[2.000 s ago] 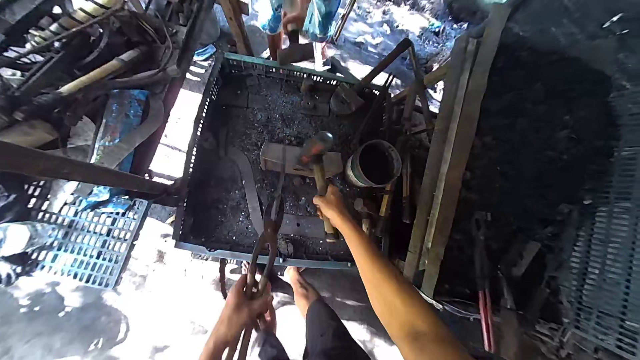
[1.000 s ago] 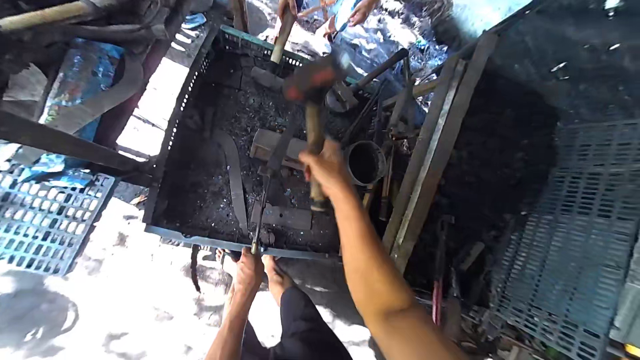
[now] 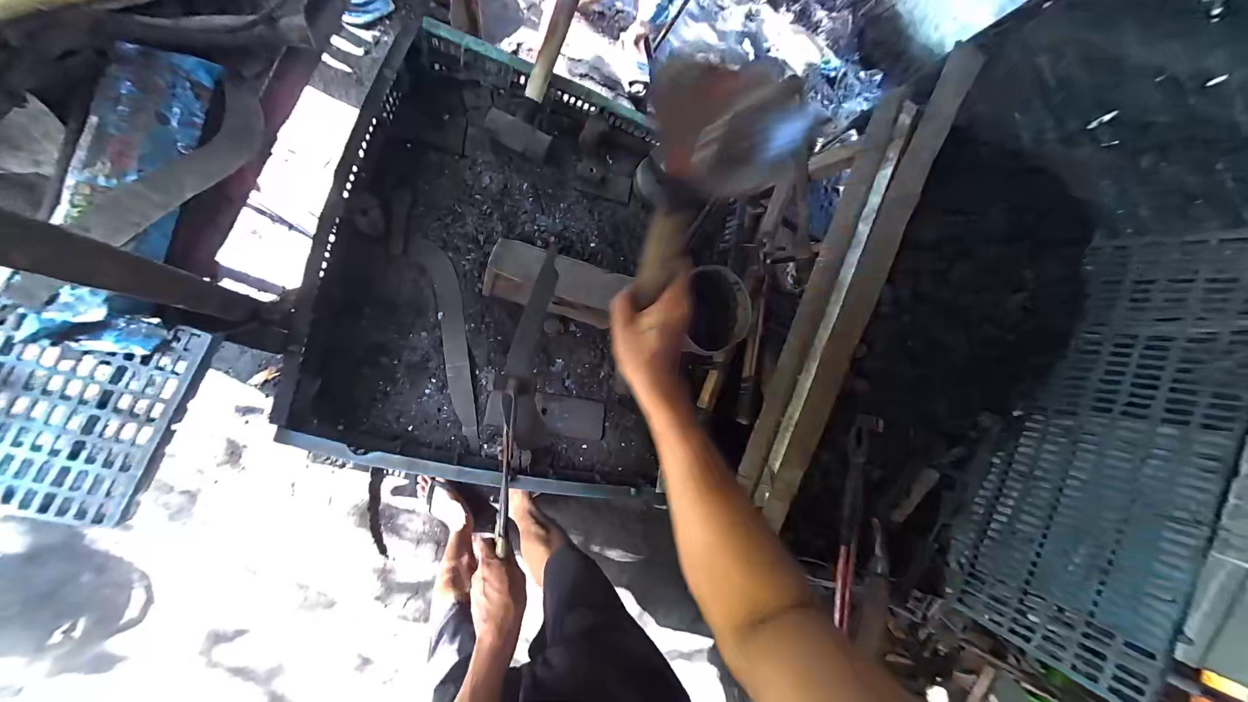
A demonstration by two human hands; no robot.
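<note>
My right hand [image 3: 651,336] grips the wooden handle of a hammer [image 3: 726,122], whose blurred head is raised over the far right of a dark, dirt-filled plastic crate [image 3: 390,450]. Low in front of my feet, my left hand [image 3: 497,585] is closed around the handles of metal tongs [image 3: 507,439]. At the far end of the tongs a dark metal blade [image 3: 533,317] lies across a block-shaped anvil [image 3: 580,283]. A curved flat metal strip [image 3: 450,336] lies left of the tongs. Where the tongs' jaws meet the blade is hard to make out.
A round container [image 3: 719,310] stands right of the anvil, with tools beside it. Wooden beams [image 3: 848,292] run along the crate's right. Another hammer [image 3: 526,127] rests at the crate's far side. Plastic grates [image 3: 88,419] lie left and right. Red-handled tongs [image 3: 846,546] are at lower right.
The hammer was low over the anvil two seconds ago; now my right hand holds it raised. My left hand has drawn together around the tong handles, which were spread apart earlier. The view has shifted.
</note>
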